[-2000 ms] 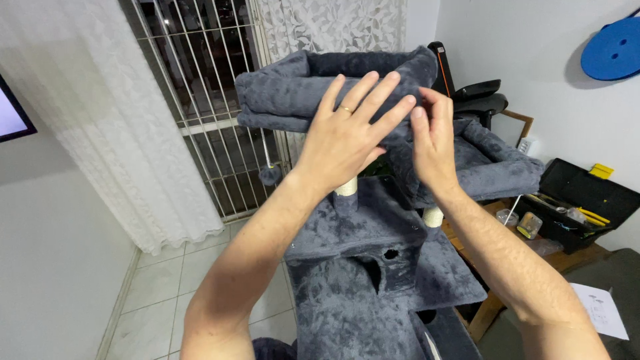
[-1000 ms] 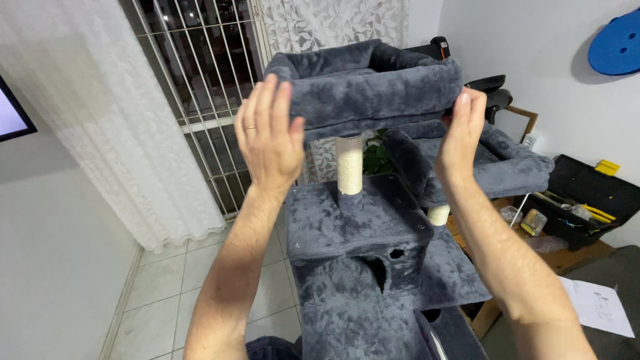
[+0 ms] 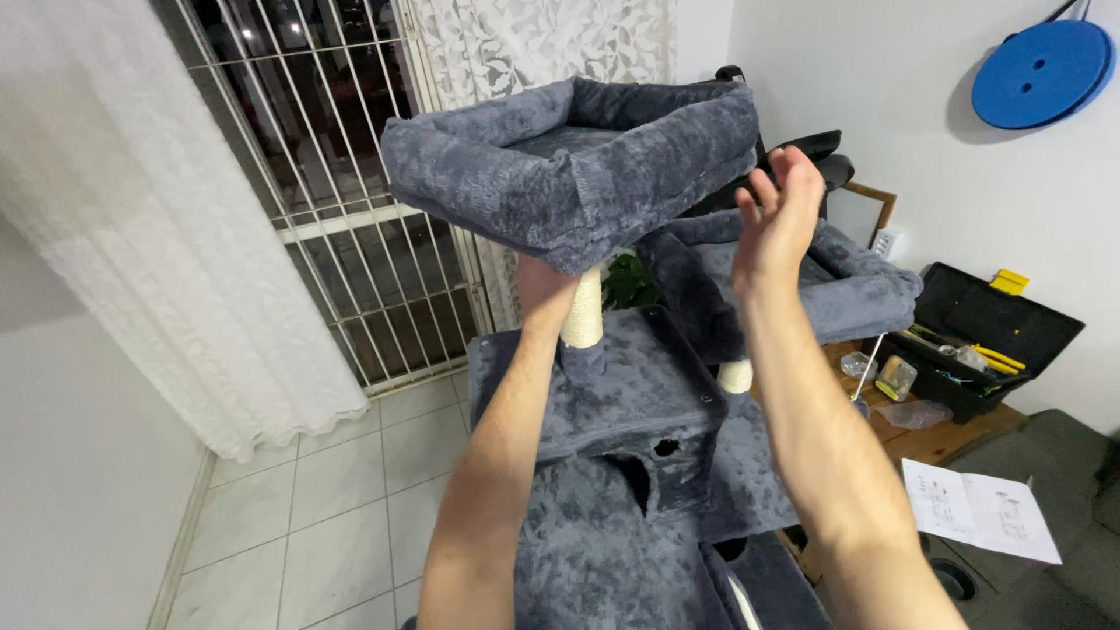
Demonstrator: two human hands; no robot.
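Observation:
A grey plush cat tree fills the middle, its top bed tilted above a sisal post. My left hand is under this bed beside the post's upper end; its fingers are hidden, so its grip cannot be told. Just right of the top bed, my right hand is raised with fingers apart and slightly curled, holding nothing. Behind that hand is a lower plush bed. Below the post stands the plush box with a round hole in its side.
An open black toolbox and small plastic containers sit on a wooden surface at right. A printed sheet lies on a dark grey sofa. A barred door and white curtain are at left.
My left hand has moved from the top bed's side to underneath it. My right hand has come away from the bed's right side. The top bed has turned and now shows a corner toward me.

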